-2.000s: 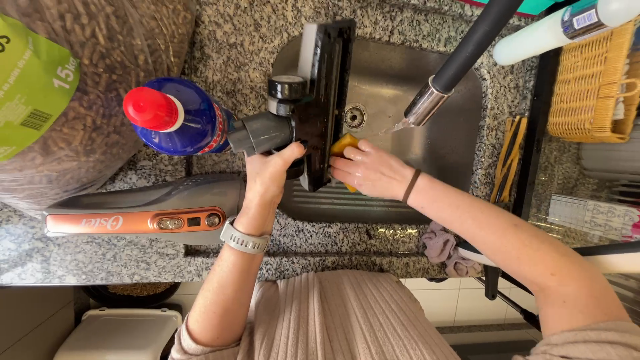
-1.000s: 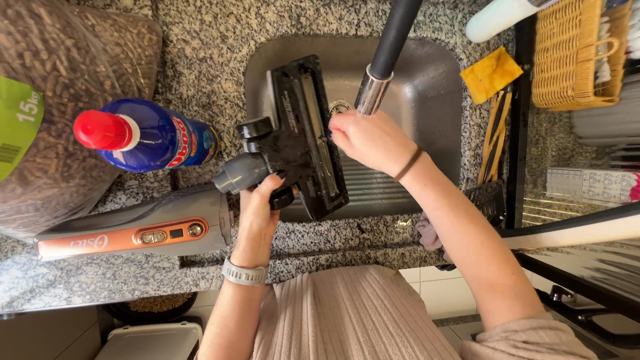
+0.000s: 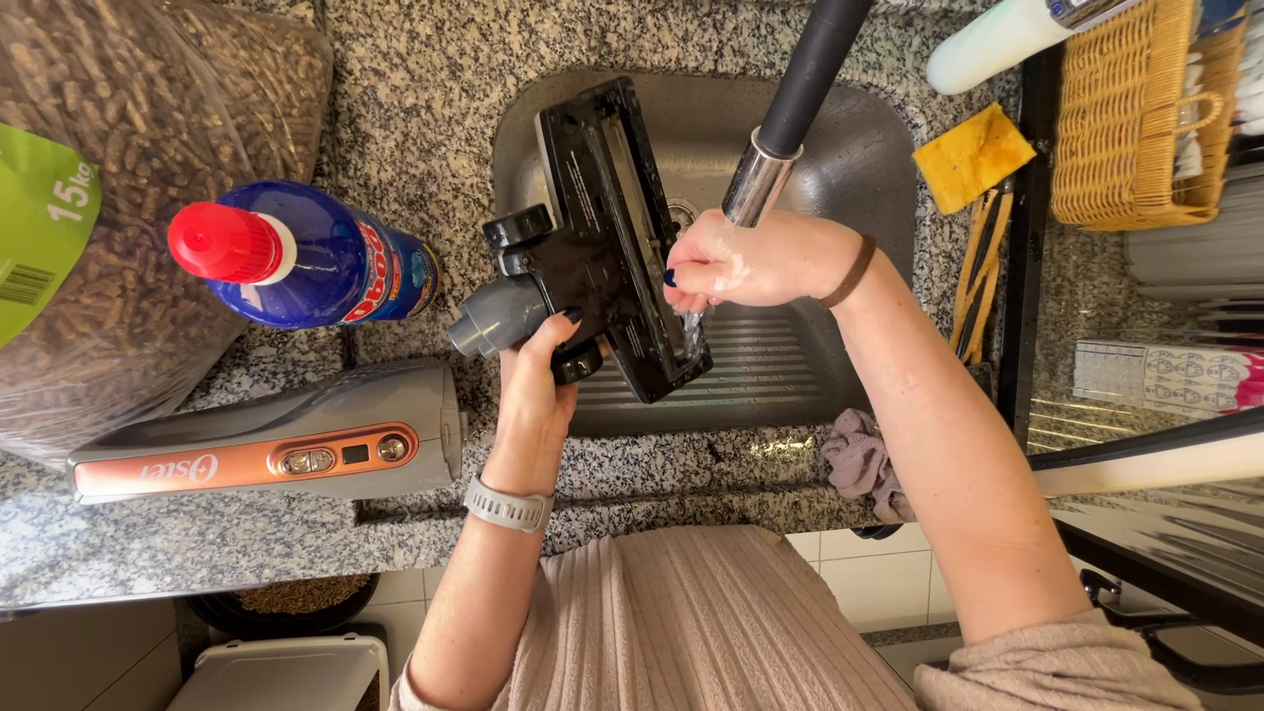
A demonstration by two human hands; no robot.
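Observation:
My left hand [image 3: 541, 370] grips a black vacuum cleaner floor head [image 3: 592, 232] near its grey neck, tilted over the steel sink [image 3: 839, 128]. Close to the long slot on its underside is my right hand [image 3: 755, 259], fingers curled under the metal tip of the black faucet [image 3: 780, 148]. Water runs off these fingers onto the lower end of the slot; whether they hold anything is hidden. A yellow sponge [image 3: 973, 158] lies at the right of the sink, above some wooden tongs [image 3: 981, 276].
Left of the sink are a blue bottle with a red cap [image 3: 296, 252], a grey and orange Oster handheld vacuum body [image 3: 296, 444] and a bag of pellets [image 3: 197, 99]. A crumpled cloth [image 3: 864, 464] lies at the front edge. A wicker basket [image 3: 1116, 138] stands at the right.
Two seconds ago my right hand held the yellow sponge against the floor head; by one second ago the sponge lay right of the sink. The floor head has turned from nearly upright to a slant.

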